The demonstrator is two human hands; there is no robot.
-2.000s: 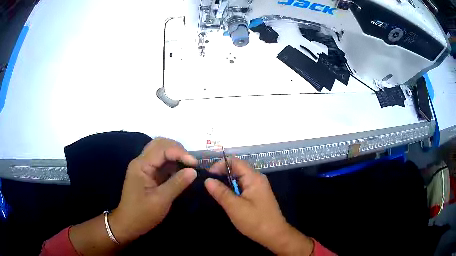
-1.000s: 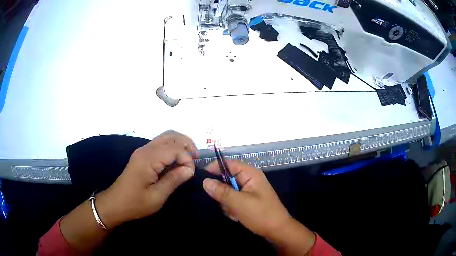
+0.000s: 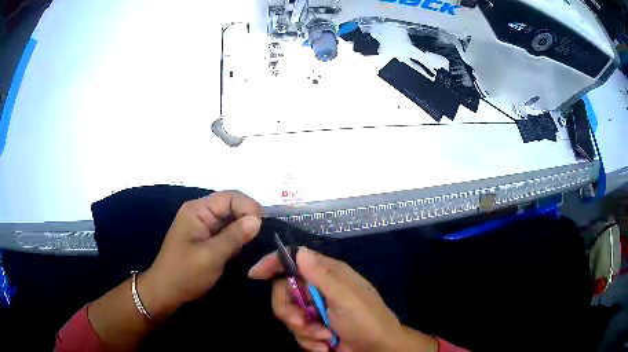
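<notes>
Black fabric (image 3: 151, 203) lies over the table's front edge and down into the lap. My left hand (image 3: 213, 240) pinches its edge between thumb and forefinger. My right hand (image 3: 323, 292) holds the thread snips (image 3: 299, 285), with pink and blue handles in the palm. Their dark pointed tips point up and left toward the fabric edge beside my left fingertips. Whether the tips touch the cloth or a thread cannot be told. The fabric in the lap is too dark to show its folds.
The white sewing machine head (image 3: 509, 62) stands at the back right. Black cut pieces (image 3: 420, 89) lie under its arm, with another small dark piece (image 3: 537, 128) farther right. A measuring scale (image 3: 413, 208) runs along the table's front edge.
My right hand has moved down and turned, and its fingertips have come away from the fabric edge. The snips' tips now point up-left, with both handles showing. My left hand still pinches the cloth.
</notes>
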